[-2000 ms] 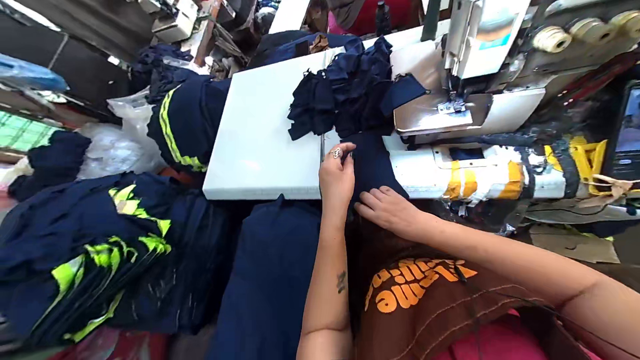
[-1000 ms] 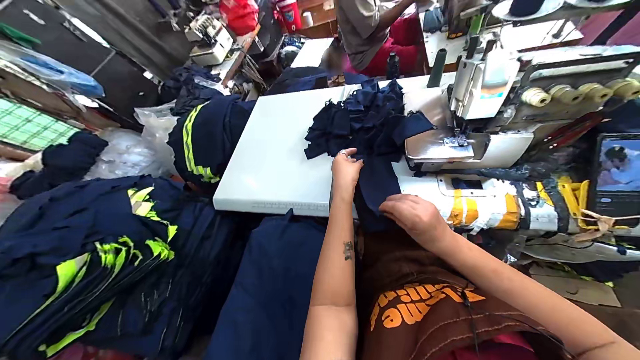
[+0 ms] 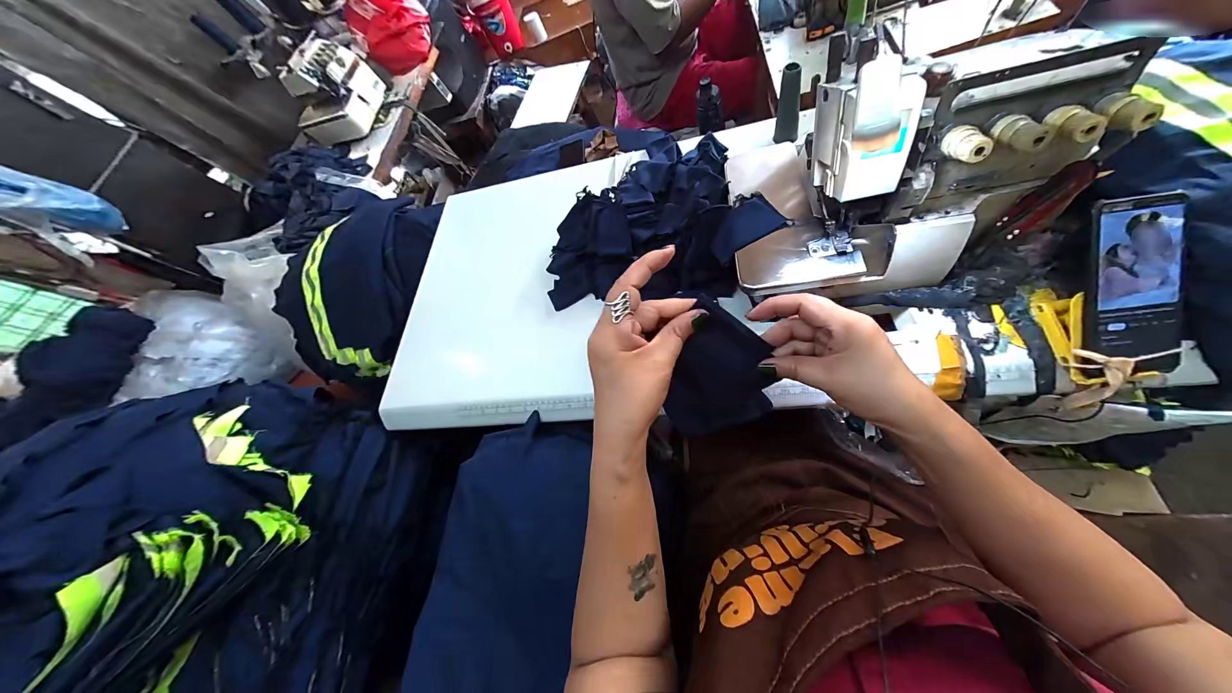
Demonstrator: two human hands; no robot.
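My left hand point(image 3: 640, 337), with a ring on one finger, pinches the upper left edge of a navy fabric piece point(image 3: 717, 371) between thumb and finger. The right edge of that piece is between the thumb and fingers of my right hand point(image 3: 828, 351). The piece hangs over the front edge of the white table point(image 3: 491, 337). Just beyond my hands lies a heap of small navy fabric pieces point(image 3: 640, 217), beside the sewing machine's presser foot point(image 3: 833, 245). No fabric shows under the foot.
Thread cones point(image 3: 1020, 133) sit on the sewing machine point(image 3: 871, 125). A phone point(image 3: 1139, 279) stands at the right. Navy garments with yellow-green strips point(image 3: 154, 520) are piled at the left, and navy cloth point(image 3: 510, 539) hangs before the table. Behind it is another person point(image 3: 654, 48).
Both hands have lifted the navy piece, which lay flatter over the table's front edge before. My right hand has moved up from the piece's lower edge to its side.
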